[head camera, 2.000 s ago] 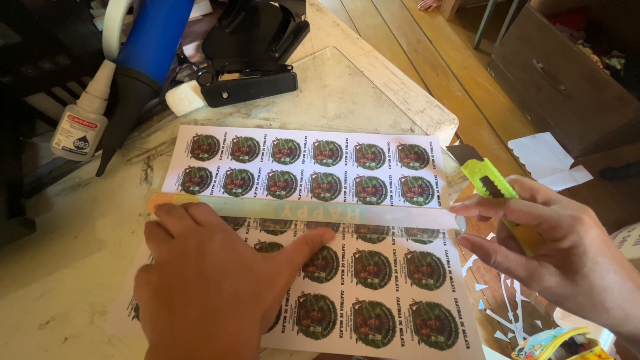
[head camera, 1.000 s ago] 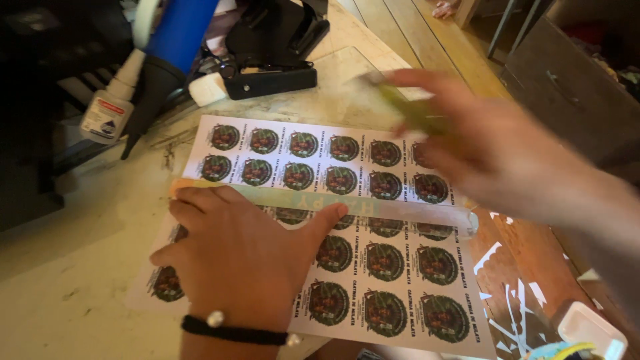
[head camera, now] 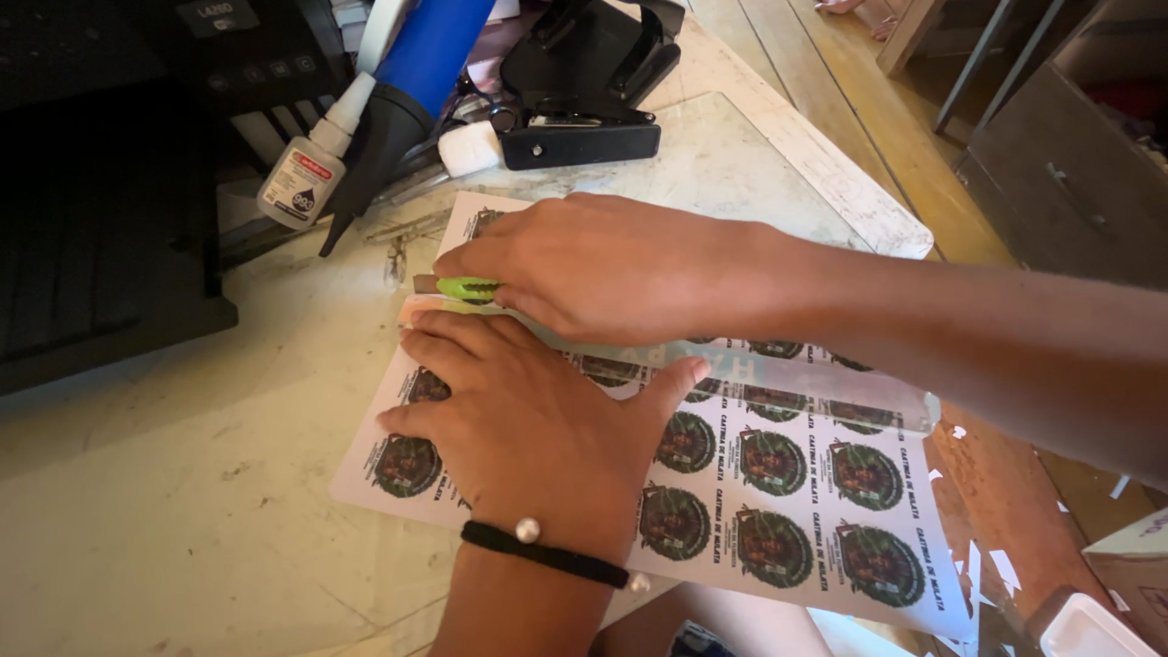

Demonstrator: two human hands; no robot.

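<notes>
A sheet of printed round labels [head camera: 776, 547] lies on the worn tabletop, with a translucent plastic ruler [head camera: 821, 392] across it. My left hand [head camera: 538, 411] presses flat on the ruler and sheet, its fingers spread toward the ruler's left end. Just above it, my right hand [head camera: 593, 265] holds a lime-green utility knife [head camera: 467, 289]. The knife's blade is at the ruler's upper edge, near the left edge of the sheet. My right hand and forearm hide most of the upper rows of labels.
A black printer [head camera: 109, 210] stands at the left. Near it are a small glue bottle [head camera: 303, 182], a blue tool with a black nozzle [head camera: 429, 55], a white block [head camera: 470, 149] and a black hole punch or stapler [head camera: 581, 146]. Paper scraps [head camera: 1006, 570] lie at the lower right, beside a white tray [head camera: 1090, 630].
My right hand has moved with the knife from the right end of the ruler, across above the sheet, to its left end. My left hand still presses on the ruler.
</notes>
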